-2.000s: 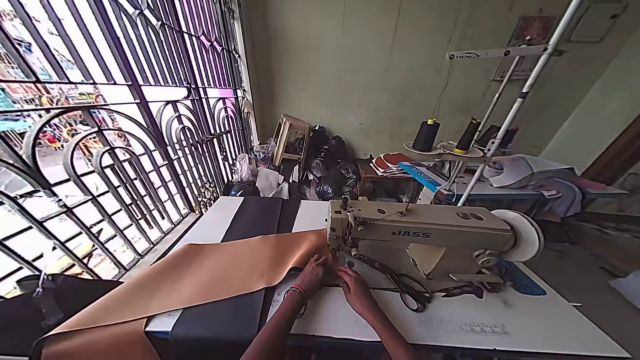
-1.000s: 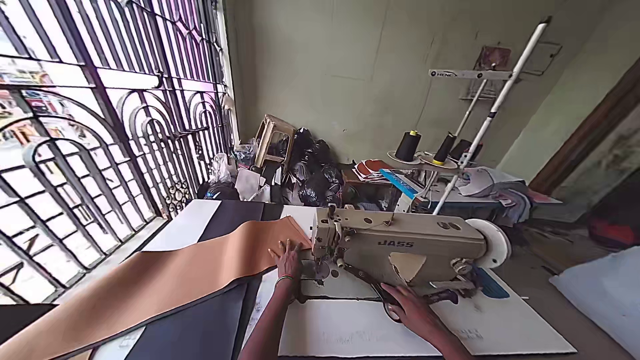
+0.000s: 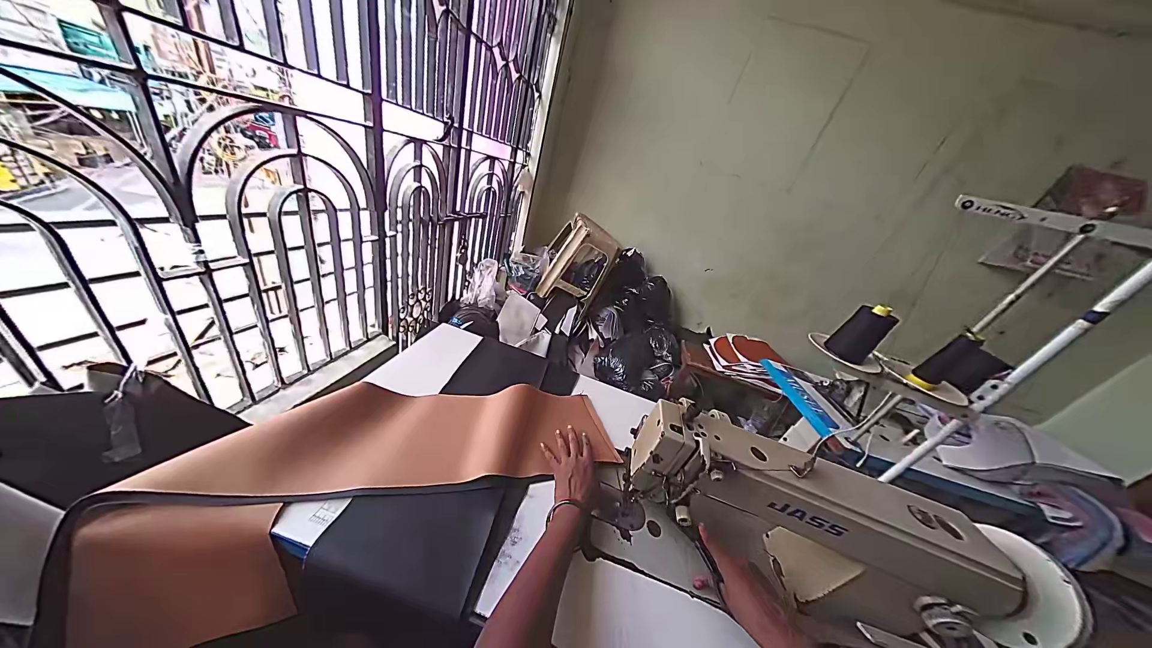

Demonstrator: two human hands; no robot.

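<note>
My left hand lies with its fingers spread on the right end of a long tan sheet, which looks like leather or synthetic leather with a dark underside. That end is beside the head of a beige JASS sewing machine. Close to the needle area, my right hand is around dark scissors, largely hidden by the fingers and the machine arm. A wide dark strip of material runs under the tan sheet across the white table. The sheet's left part folds down over the near edge.
A barred metal window grille lines the left side. Behind the table are a plastic stool and black plastic bags. Black thread cones stand on a thread stand at right. The machine's handwheel is at lower right.
Two seconds ago both hands were together by the needle, with the scissors lying to the right. My left hand has moved onto the tan sheet's end; my right hand has gone to the scissors.
</note>
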